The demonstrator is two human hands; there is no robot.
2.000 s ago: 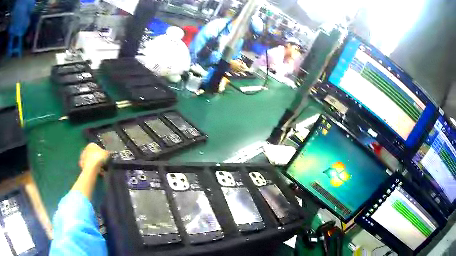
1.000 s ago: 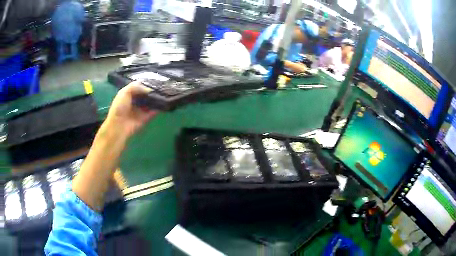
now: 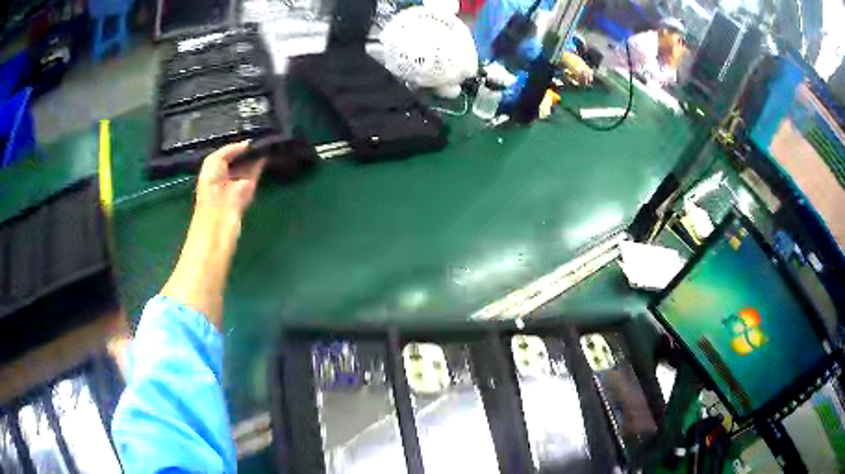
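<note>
My left hand (image 3: 227, 185), bare with a blue sleeve, reaches to the back left. Its fingers close on a dark, blurred edge at the near end of a black phone tray (image 3: 172, 167) holding several part-built phones. This tray lies at the back left of the green bench. In front of me, a black tray (image 3: 296, 407) holds several phones side by side, with camera blocks at the far end and glossy sheets; its near side is cut off by the frame. My right hand is not in view.
A black tray stack (image 3: 371, 102) stands at the back. More black trays (image 3: 56, 241) are at the left, with phones in a lower one. Monitors (image 3: 750, 319) and cables are at the right. A white strip (image 3: 556, 278) lies on the bench. People sit across the bench.
My left hand has carried the tray from mid-air to the back left, where it now lies lower. The view has tilted down, and the near phone tray sits lower in the picture.
</note>
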